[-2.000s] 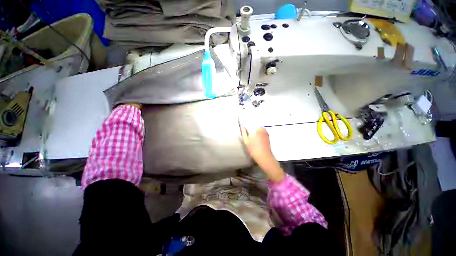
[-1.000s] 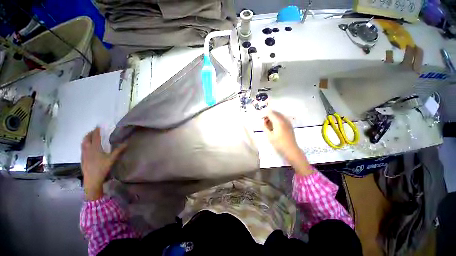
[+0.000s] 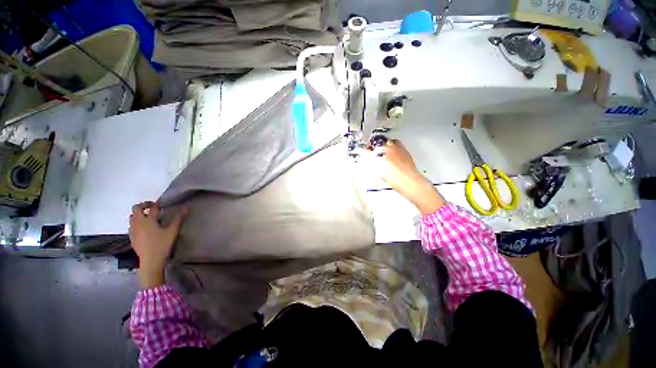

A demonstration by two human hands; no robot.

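Note:
A grey-beige garment piece lies on the machine table and hangs over its front edge, with a darker folded layer on top. My left hand is at the cloth's left edge, the edge between thumb and fingers. My right hand is right beside the presser foot and needle area; its fingertips are small and overexposed, so whether they hold anything cannot be told. The blue machine lamp hangs over the cloth, left of the needle.
The white sewing machine spans the back right. Yellow-handled scissors lie right of my right hand, with a dark metal fitting beyond. Folded cloth is stacked behind. A cream bin stands at upper left; loose cloth hangs at lower right.
My left hand left the cloth fold, opened at the left, and is now at the cloth's left edge. My right hand moved from the cloth's right edge up to the presser foot.

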